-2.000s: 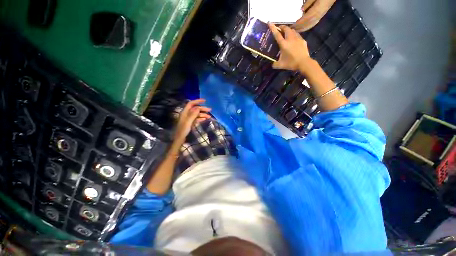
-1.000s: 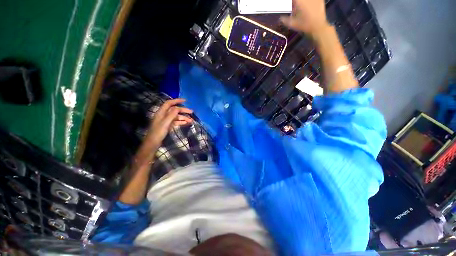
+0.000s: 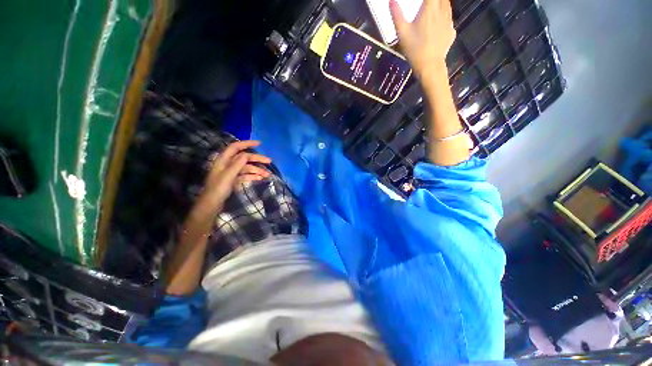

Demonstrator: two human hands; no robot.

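My right hand (image 3: 429, 37), at the top edge, is on a flat white rectangle (image 3: 382, 18), with the thumb across its face; the rectangle is partly cut off and partly hidden by the hand. A smartphone (image 3: 366, 63) with a pale yellowish edge and a lit dark screen with text lies left of that hand on a black gridded tray (image 3: 525, 57). A yellow slip (image 3: 322, 39) shows at its left end. My left hand (image 3: 238, 166) rests on dark plaid cloth, fingers loosely apart and empty.
A green bench (image 3: 39, 93) with a brown edge is at left, with a dark object (image 3: 11, 168) cut off on it. A black tray with watch units (image 3: 84, 304) is at lower left. A yellow-framed box (image 3: 599, 199) and dark bag (image 3: 554, 293) are at right.
The other hand at the white rectangle a while ago is gone. My right hand has moved off the smartphone and onto the rectangle, which is now tilted. The bench has shifted left in view.
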